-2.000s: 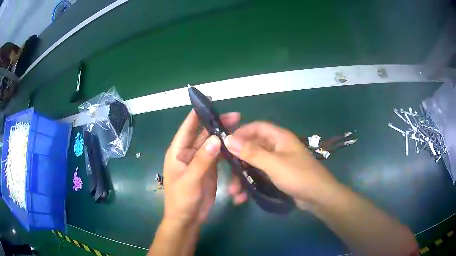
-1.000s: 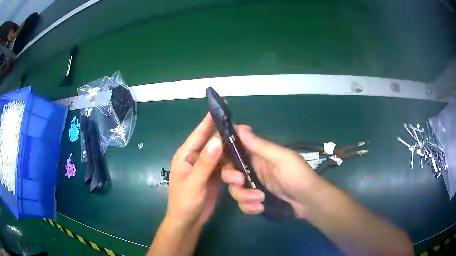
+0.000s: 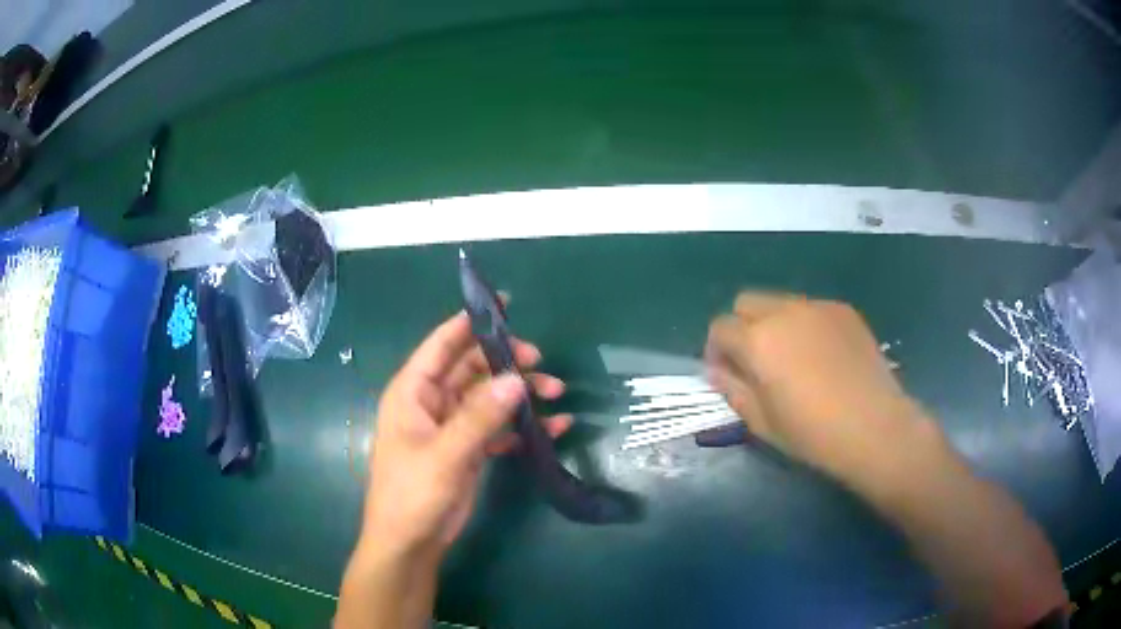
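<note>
My left hand [image 3: 449, 412] holds a long black housing [image 3: 494, 338] near its middle. The housing's narrow nose with a pale tip points up and its wider curved tail hangs down to the right. My right hand [image 3: 787, 369] is off the housing, above the right ends of several white sticks [image 3: 664, 412] on the green surface. It is blurred with fingers bent down, and I cannot tell if it grips a stick. A dark curved handle [image 3: 723, 436] shows beneath it; the rest of that tool is mostly hidden.
At left are a blue bin [image 3: 105, 381] of white sticks, turquoise parts [image 3: 182, 317], pink parts [image 3: 170, 412], black part-built units [image 3: 229, 381] and a clear bag [image 3: 299, 264] with dark contents. At far right, silvery-ended white pieces [image 3: 1039, 363] lie by a clear bag [image 3: 1094, 320]. A single black unit [image 3: 150, 172] lies across the white strip.
My right hand has let go of the housing and moved right to the white sticks. My left hand still holds the housing, its nose now further left and its tail exposed.
</note>
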